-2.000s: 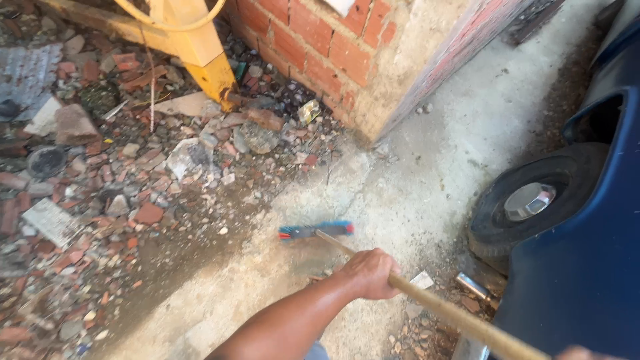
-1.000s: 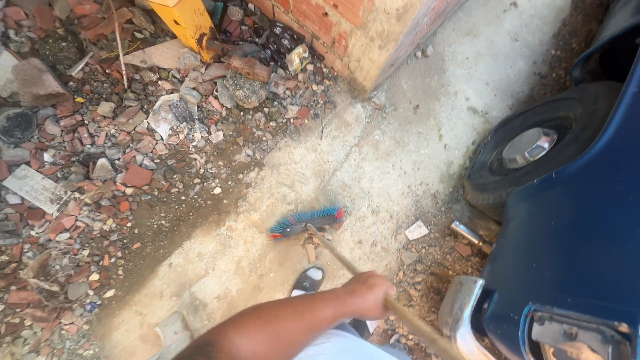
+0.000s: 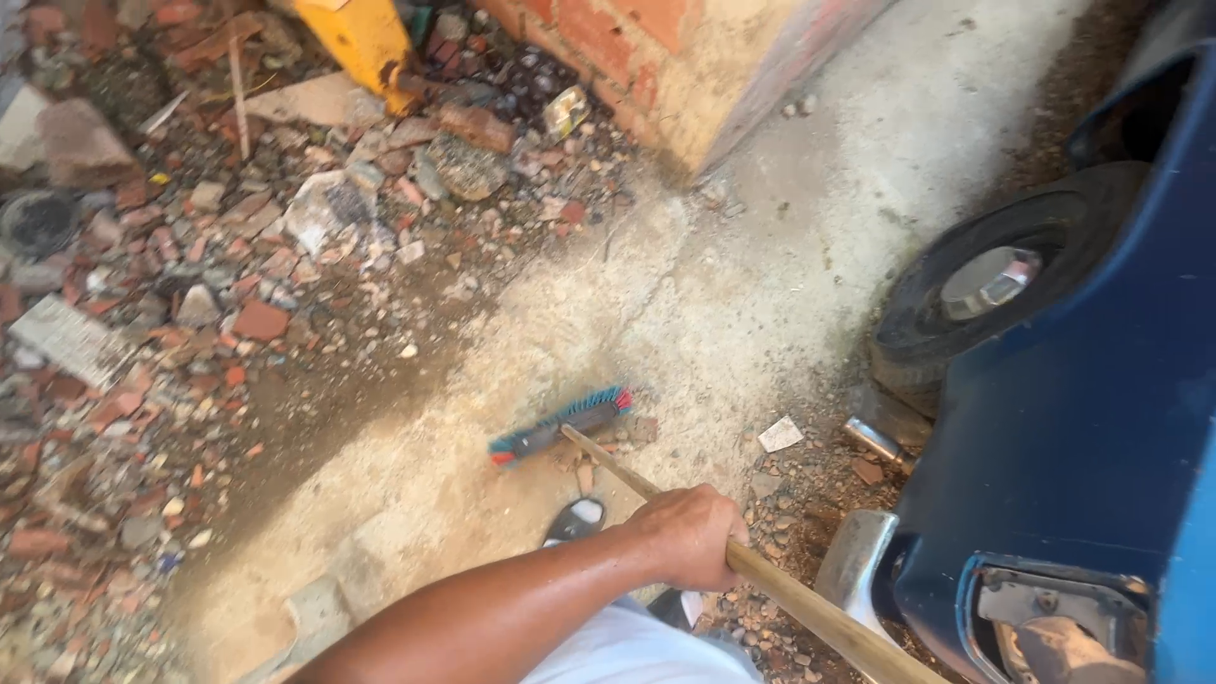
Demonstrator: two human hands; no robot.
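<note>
A push broom with a wooden handle [image 3: 807, 598] reaches from the lower right down to its dark head [image 3: 560, 429], which has blue-green bristles with red ends and rests on the concrete path [image 3: 570, 332]. My left hand [image 3: 692, 537] is closed around the handle partway along, its arm coming in from the bottom edge. Small brick chips [image 3: 584, 475] lie beside the broom head, close to my sandalled foot [image 3: 576, 521]. The upper end of the handle runs out of the frame, and my right hand is not visible.
Brick and stone rubble [image 3: 190, 313] spreads over the left side, below a yellow metal leg [image 3: 366, 47]. A brick wall corner [image 3: 703, 95] stands at top centre. On the right are a blue vehicle [image 3: 1064, 408], its wheel [image 3: 997, 275], chrome bumper [image 3: 855, 560] and exhaust pipe [image 3: 876, 440].
The view has tilted down. In the frame from one second ago the broom head lay closer to level; now its right end points more upward. The right hand, partly seen two seconds ago, is out of frame.
</note>
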